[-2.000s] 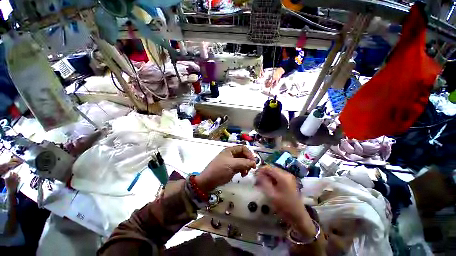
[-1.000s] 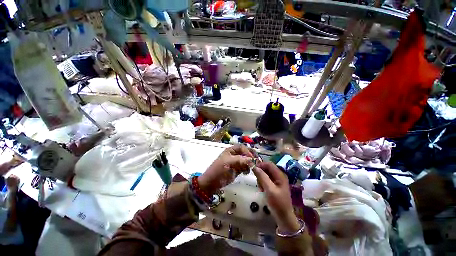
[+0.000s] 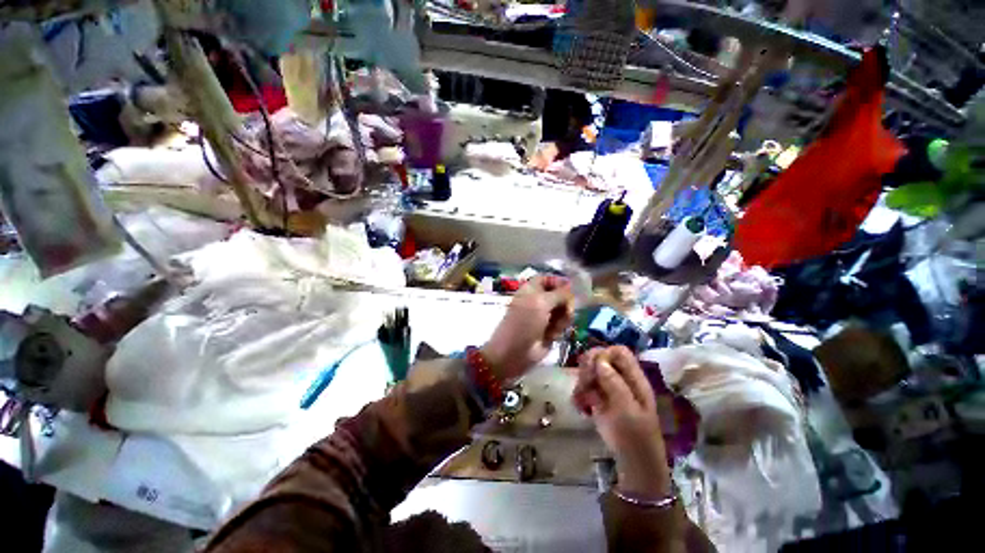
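Observation:
My left hand (image 3: 531, 324) is raised over the sewing machine, with thumb and fingertips pinched together. My right hand (image 3: 618, 402) is lower and to the right, its fingertips also pinched, apart from the left hand. Any thread between the fingers is too fine to see. The cream sewing machine head (image 3: 556, 391), with a purple end (image 3: 676, 416) at the right, lies beneath both hands and is partly hidden by them. The needle area cannot be made out.
Cream garment parts lie left (image 3: 232, 335) and right (image 3: 745, 432). A green holder (image 3: 395, 351) stands beside the machine. Behind are a black thread cone (image 3: 607, 229), a white cone (image 3: 678, 244) and a small box of items (image 3: 443, 262). Red-orange cloth (image 3: 815, 189) hangs at right.
My hands have separated from their meeting point: the left has risen and the right has dropped slightly and moved right. The camera view has shifted, and the person's arm at far left has left the picture.

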